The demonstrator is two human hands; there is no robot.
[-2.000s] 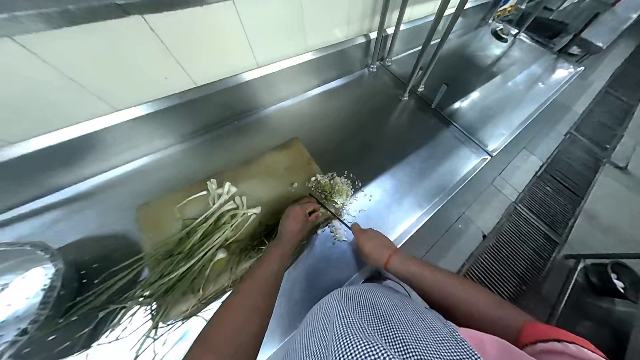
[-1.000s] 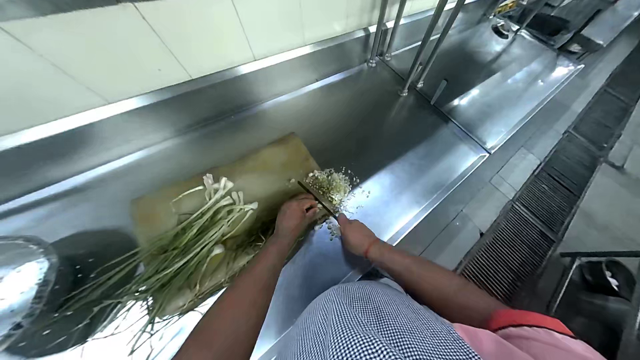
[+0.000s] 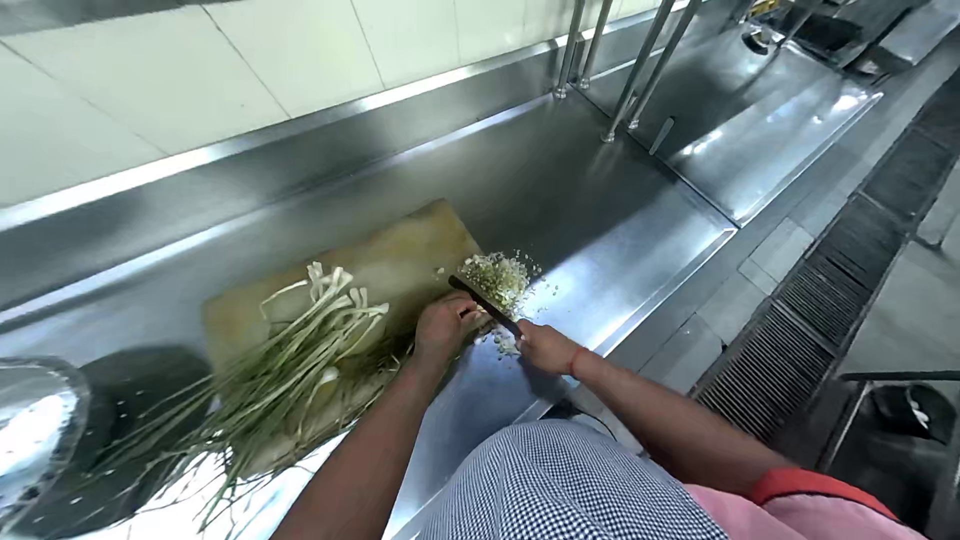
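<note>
My right hand (image 3: 547, 345) grips the handle of a dark-bladed knife (image 3: 484, 304), whose blade crosses the right end of a worn cutting board (image 3: 420, 240). Just left of the blade, my left hand (image 3: 444, 324) has its fingers curled down on spring onions, whose ends are mostly hidden under it. Chopped spring onion (image 3: 499, 279) lies heaped beyond the blade, with bits scattered on the steel. A loose bunch of spring onions (image 3: 300, 360) lies across the left part of the board, white ends up and green leaves trailing toward the lower left.
A round metal vessel (image 3: 37, 435) stands at the lower left. The board rests on a stainless steel counter (image 3: 600, 202) against a tiled wall (image 3: 300, 52). Metal posts (image 3: 645, 67) rise from its far part. A floor drain grating (image 3: 757, 367) runs along the right.
The knife's angle across the right end of the board has shifted slightly. Both hands remain close together there, and the bunch of spring onions lies as before.
</note>
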